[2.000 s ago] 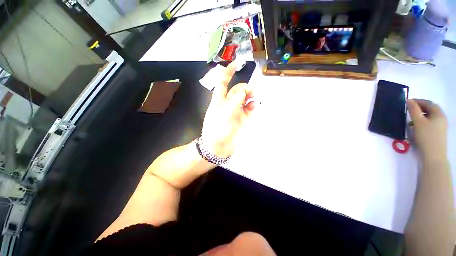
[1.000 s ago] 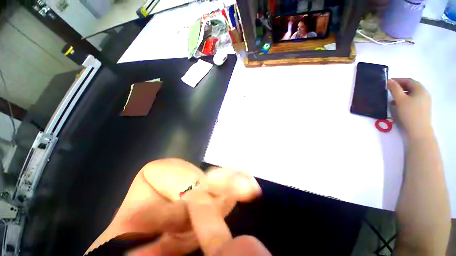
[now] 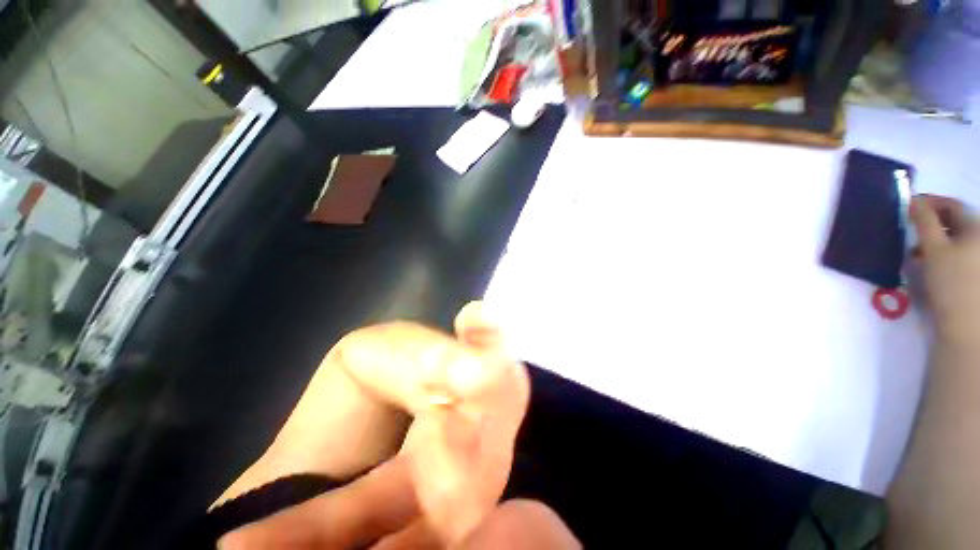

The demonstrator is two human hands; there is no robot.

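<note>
A dark smartphone [image 3: 868, 218] lies at the right on the white surface [image 3: 688, 290], with a small red ring [image 3: 890, 302] at its lower end. My right hand [image 3: 948, 252] is at the right edge of the picture, partly cut off, with its fingertips at the phone's right edge; the fingers' far side is hidden. My left hand [image 3: 467, 376] is bent back towards me at the lower middle, overlapping other blurred skin below it. Its fingers are unclear, and I cannot tell whether it holds anything.
A dark shelf [image 3: 715, 124] with a wooden base and lit screen stands at the back. A brown swatch [image 3: 352, 189] and white slip [image 3: 473, 143] lie on the black table [image 3: 269, 290]. A pale purple bottle [image 3: 946, 54] is blurred at top right. A metal rail [image 3: 204, 177] runs along the left.
My left hand has come down and back from above the white surface towards me. My right hand stays beside the phone. The view has shifted, and the picture on the shelf's screen has changed.
</note>
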